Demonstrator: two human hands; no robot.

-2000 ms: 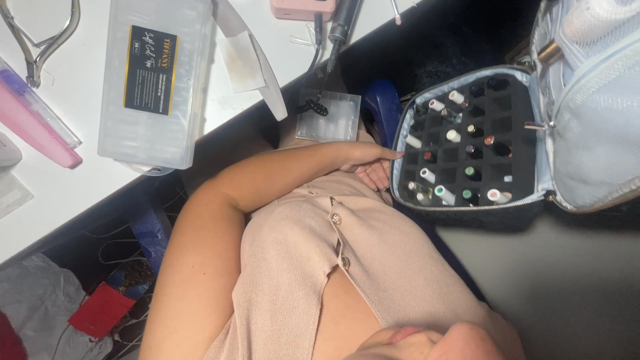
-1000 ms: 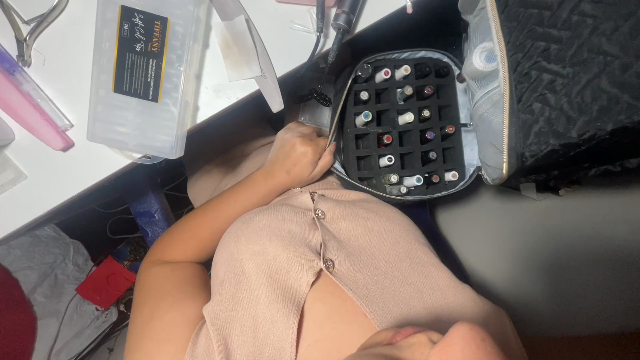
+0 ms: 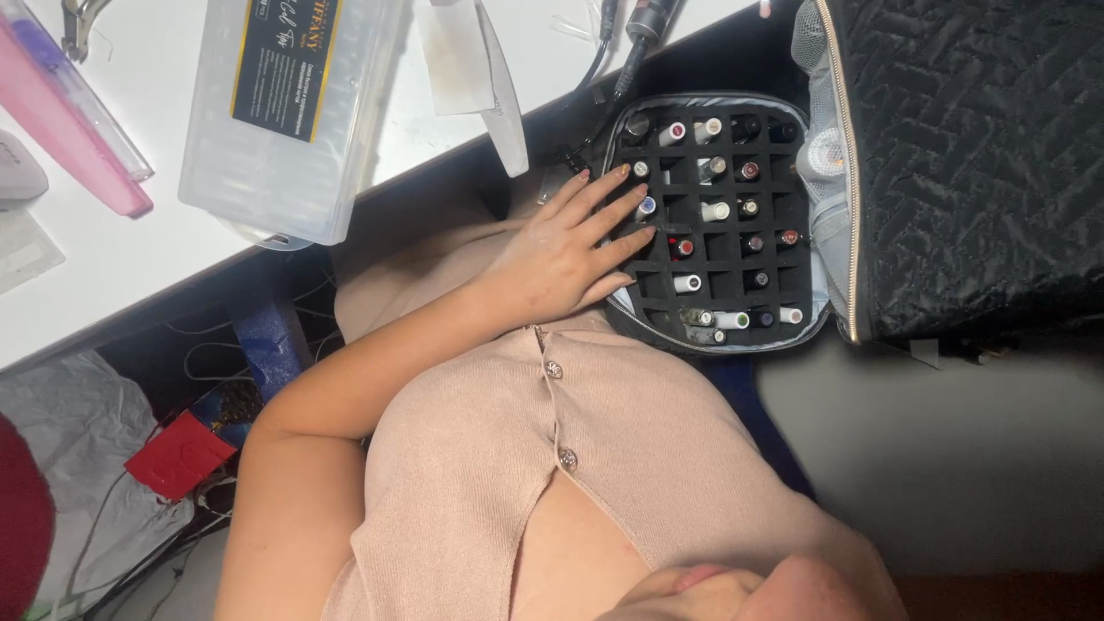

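My left hand [image 3: 561, 250] lies palm down with spread fingers over the left rim of an unzipped, padded cosmetic case [image 3: 819, 302]. Its fingertips reach the nearest row of the black foam insert [image 3: 718, 246], close to a bottle with a blue-marked cap [image 3: 646, 207] and a white-capped bottle [image 3: 639, 169]; whether they touch these is unclear. Several nail polish bottles stand in the foam's square slots, among them a red one [image 3: 681, 248] and one with a green-marked cap [image 3: 731, 320]. Some slots hold no bottle. My right hand is out of view.
The case's black quilted lid [image 3: 983, 172] is folded back at right. On the white table [image 3: 129, 276] lie a clear plastic box [image 3: 285, 112], a pink file [image 3: 73, 112], metal nippers [image 3: 78, 26] and a grey nail file [image 3: 503, 112]. A corded handpiece [image 3: 649, 21] lies by the edge.
The case has come left, nearer my body, since the earliest frame. My left hand, bunched at the case's left edge one second ago, now lies spread over it.
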